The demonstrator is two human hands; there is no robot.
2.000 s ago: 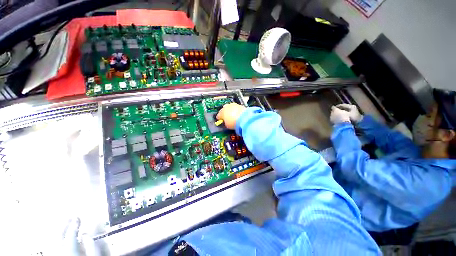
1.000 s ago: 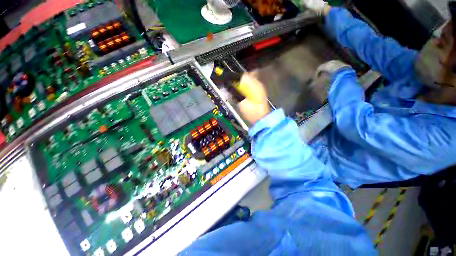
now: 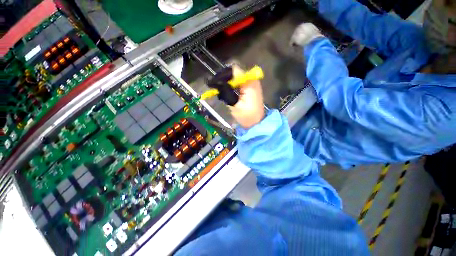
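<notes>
My right hand (image 3: 248, 102), bare with a blue sleeve, is raised just beyond the right end of the near circuit board (image 3: 107, 142). It is closed around a yellow tool (image 3: 248, 76) with a thin yellow tip pointing left towards the board's corner. A black object (image 3: 225, 86) is also at the fingers; its kind is unclear. The board lies in a pale metal-edged frame (image 3: 200, 192), with grey blocks, orange-copper coils and a toroidal inductor (image 3: 82, 214) on it. My left hand is not in view.
A second board (image 3: 45, 75) lies on red material at the upper left. A green mat (image 3: 145, 22) with a white fan base (image 3: 175, 5) is behind. At right, a person in a blue smock has a gloved hand (image 3: 306, 35) over the conveyor. A metal rail (image 3: 175, 42) runs behind.
My right hand has moved off the board, past its right end. A black object now shows at the fingers. The view has swung right, and the neighbour's gloved hand has shifted.
</notes>
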